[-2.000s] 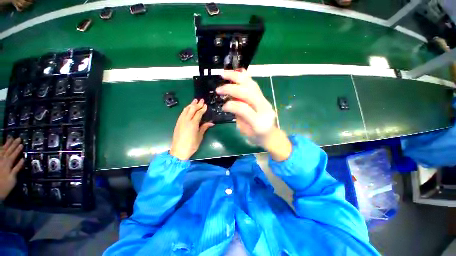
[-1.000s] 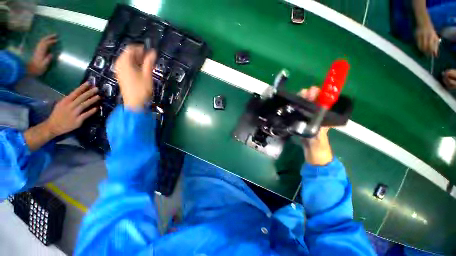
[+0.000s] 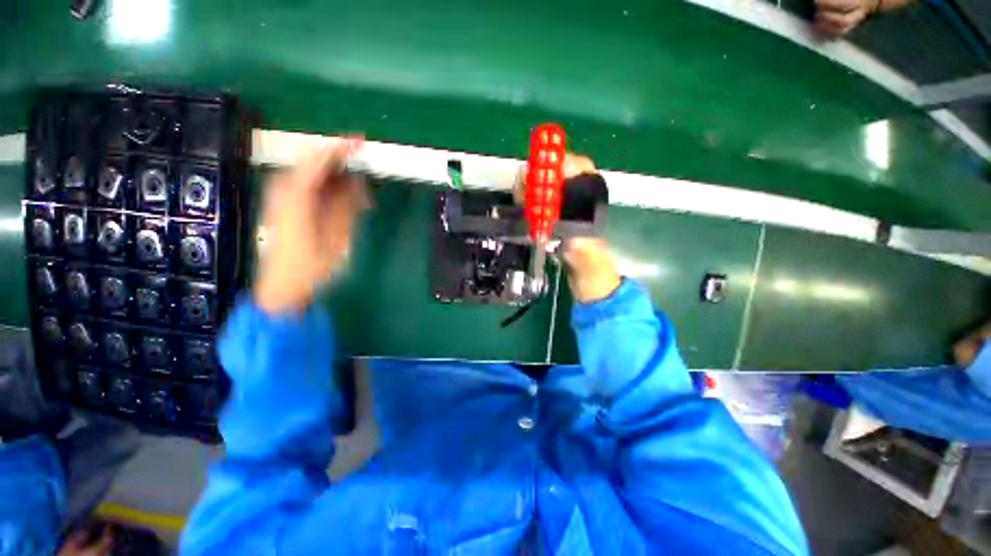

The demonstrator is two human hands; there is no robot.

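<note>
The black toggle press (image 3: 469, 266) stands on the green bench in front of me, its red handle (image 3: 546, 179) upright. My right hand (image 3: 590, 266) is at the right side of the press frame, partly hidden behind the frame and handle; its fingers seem to hold the frame. My left hand (image 3: 310, 228) is blurred, over the bench between the black parts tray and the press; I cannot tell whether it holds something. The parts tray (image 3: 230, 217) lies at the left with dark square units in its pockets.
One dark unit (image 3: 713, 288) lies on the bench (image 3: 652, 315) right of the press. A white strip (image 3: 695, 193) borders the green surface behind. Another person's hand (image 3: 842, 15) is at the top right. A blue sleeve (image 3: 907, 396) is at the right edge.
My left hand has moved from over the tray to the right, beside the press. The view has turned and shifted. My right hand stays at the press frame.
</note>
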